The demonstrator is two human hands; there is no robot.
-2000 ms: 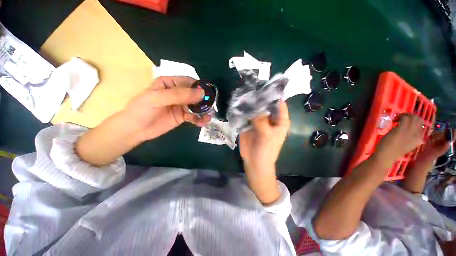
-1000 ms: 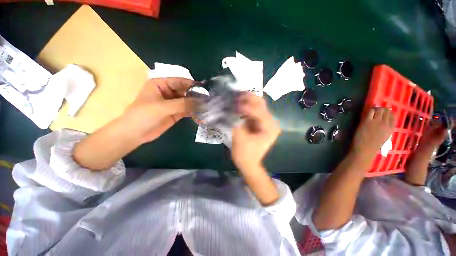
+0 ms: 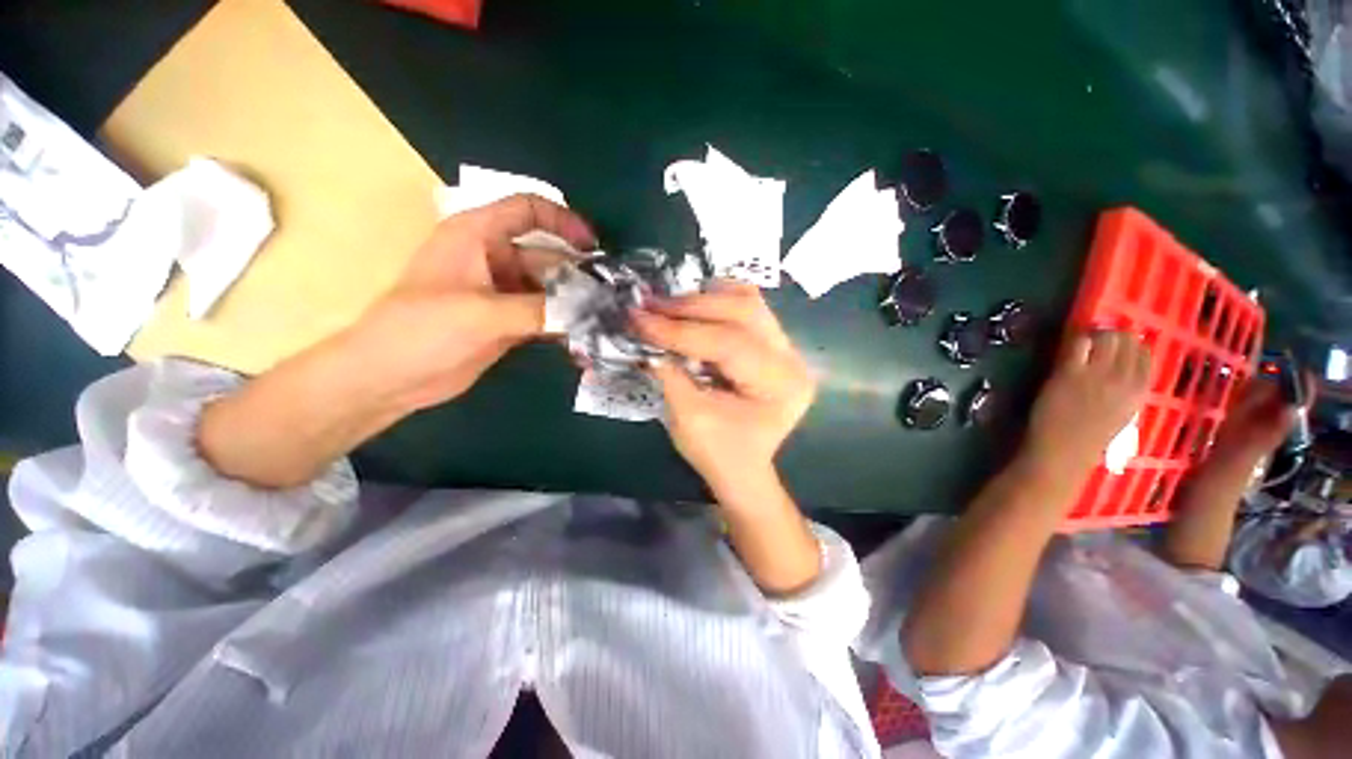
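My right hand (image 3: 734,371) grips a crumpled grey-black and white wipe (image 3: 611,309) in front of me. My left hand (image 3: 452,304) meets it from the left, its fingers holding a watch head that the wipe and fingers mostly hide. Only a bit of pale rim shows near the left fingertips. Flat white wipes (image 3: 851,237) with ragged edges lie beyond the hands. A white piece with dark printed marks (image 3: 620,395) lies partly under my right hand. Several black glossy watch heads (image 3: 958,234) lie to the right of my hands.
A tan sheet (image 3: 319,163) lies at left, with a folded white cloth (image 3: 226,234) and a long printed white bag (image 3: 57,223). At right, another person's hands are at a red compartment tray (image 3: 1171,334). Another red tray's edge (image 3: 445,8) shows at the top.
My right hand has brought the crumpled wipe left onto the watch head, which was visible in my left hand earlier. The neighbour's hand has moved down and left along the red tray.
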